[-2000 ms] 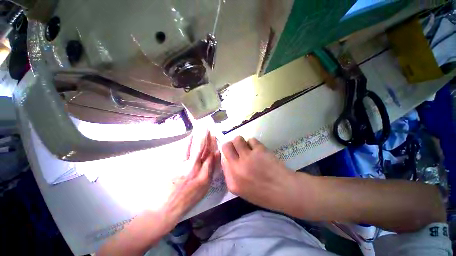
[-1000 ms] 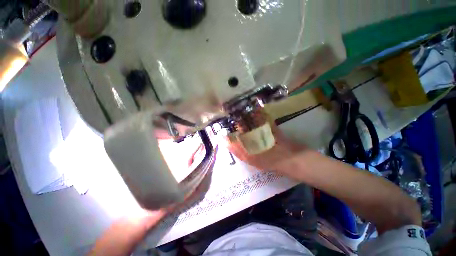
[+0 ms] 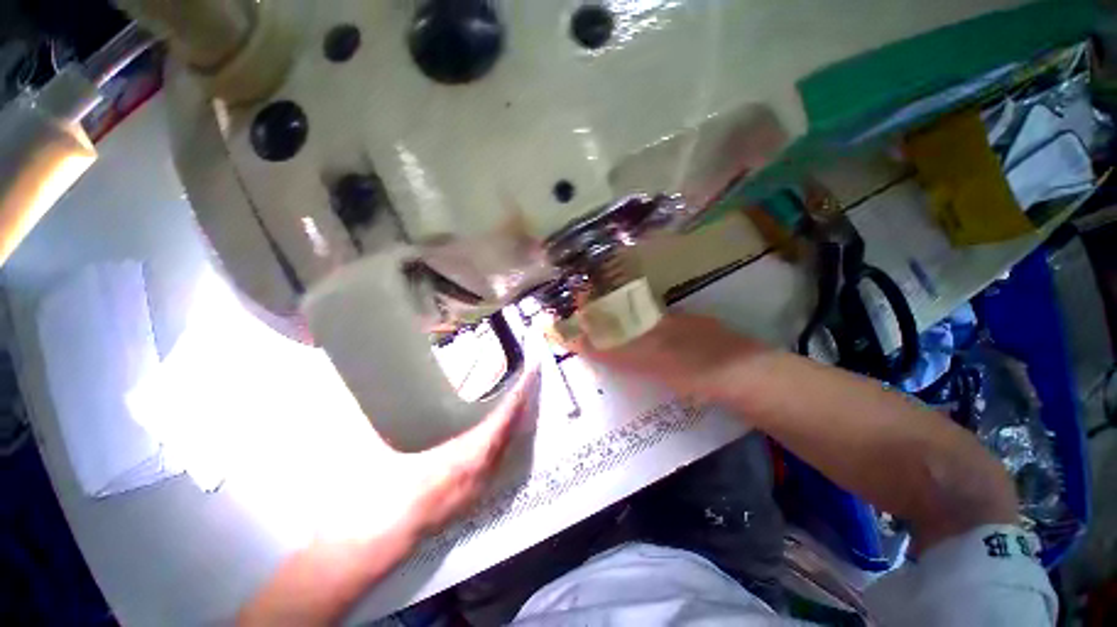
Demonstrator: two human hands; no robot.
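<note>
The cream sewing machine head (image 3: 490,147) fills the upper middle. Its pale curved loop (image 3: 368,355) and dark metal thread tension assembly (image 3: 600,245) hang over the work area. My left hand (image 3: 500,423) is below and beside the loop, partly hidden and washed out by lamp glare. My right hand (image 3: 637,349) is at the needle area, its fingers hidden behind the tension assembly and a pale block. Whether either hand holds a piece cannot be seen. A stack of white cut pieces (image 3: 101,367) lies at the table's left.
Black-handled shears (image 3: 884,321) lie right of the machine. A glowing work lamp (image 3: 43,159) is at upper left. A yellow box (image 3: 968,184) is at the right table end. A blue bin (image 3: 1041,331) with cloth and clear plastic stands right. A printed ruler (image 3: 588,459) runs along the front edge.
Since two seconds ago the view has shifted closer over the machine head, which now covers more of both hands. Since one second ago the view has shifted slightly; both hands remain near the needle.
</note>
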